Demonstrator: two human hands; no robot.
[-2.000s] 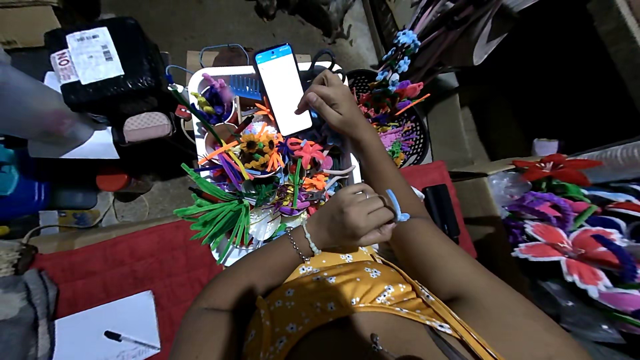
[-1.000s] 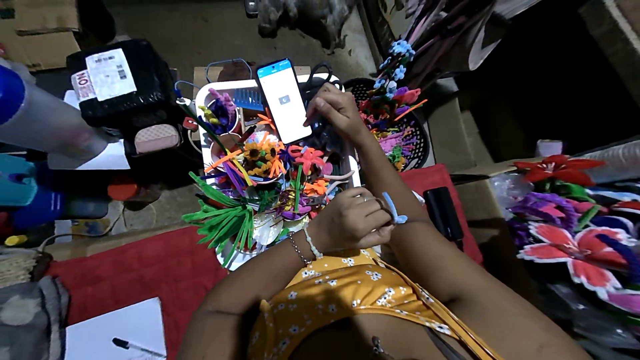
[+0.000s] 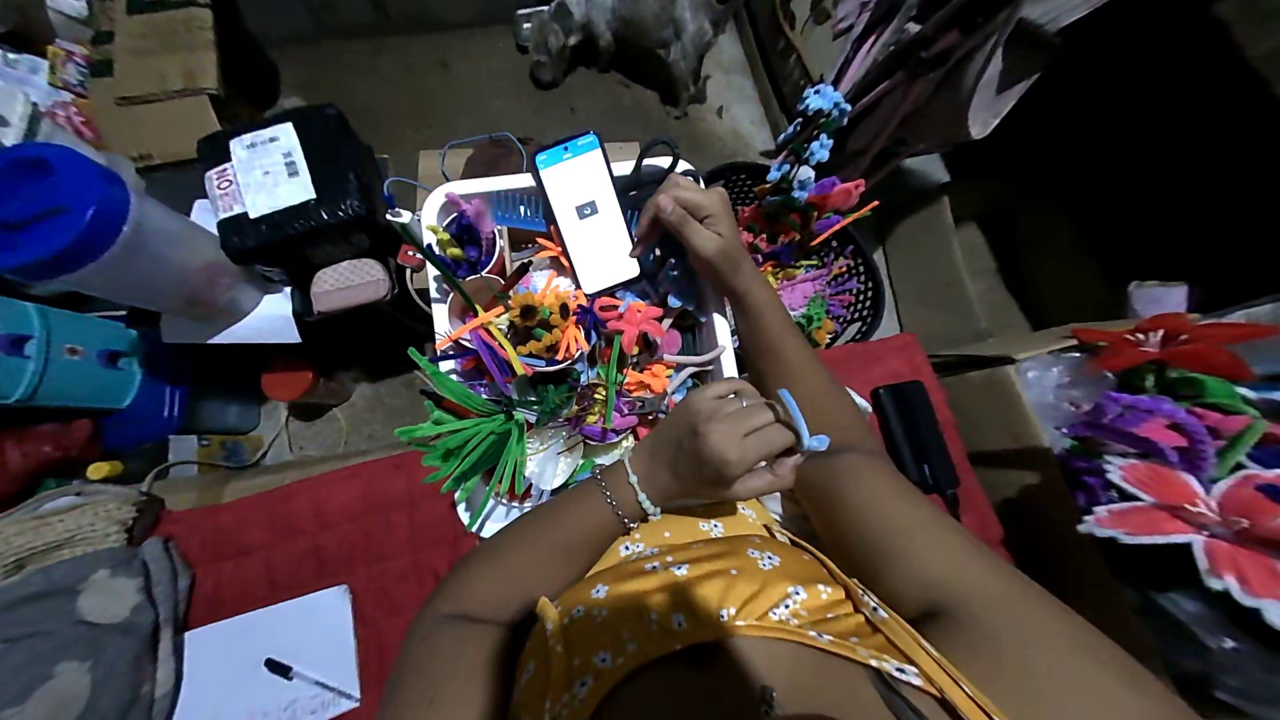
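Note:
My left hand (image 3: 722, 442), with beaded bracelets at its wrist, is closed on a light blue pipe cleaner (image 3: 797, 420) bent into a loop. My right hand (image 3: 692, 225) is beside the right edge of a smartphone (image 3: 588, 212), its fingers curled and a fingertip near the lower part of the lit screen. The phone rests upright on a white plastic basket (image 3: 437, 215). Below the phone the basket is filled with pipe-cleaner flowers (image 3: 545, 320), cups of coloured pieces and a bundle of green pipe cleaners (image 3: 470, 440).
A black round basket (image 3: 865, 290) with pipe-cleaner flowers is behind my right forearm. A wrapped black package (image 3: 300, 190) and a bottle with a blue lid (image 3: 60, 210) are at left. Paper with a pen (image 3: 310, 680) lies on red cloth (image 3: 300, 520); large flowers (image 3: 1200, 510) are at right.
The phone screen went from blank white to showing a small dark box in its middle. My right hand has shifted slightly off the screen to its right edge. My left hand stays on the blue pipe cleaner.

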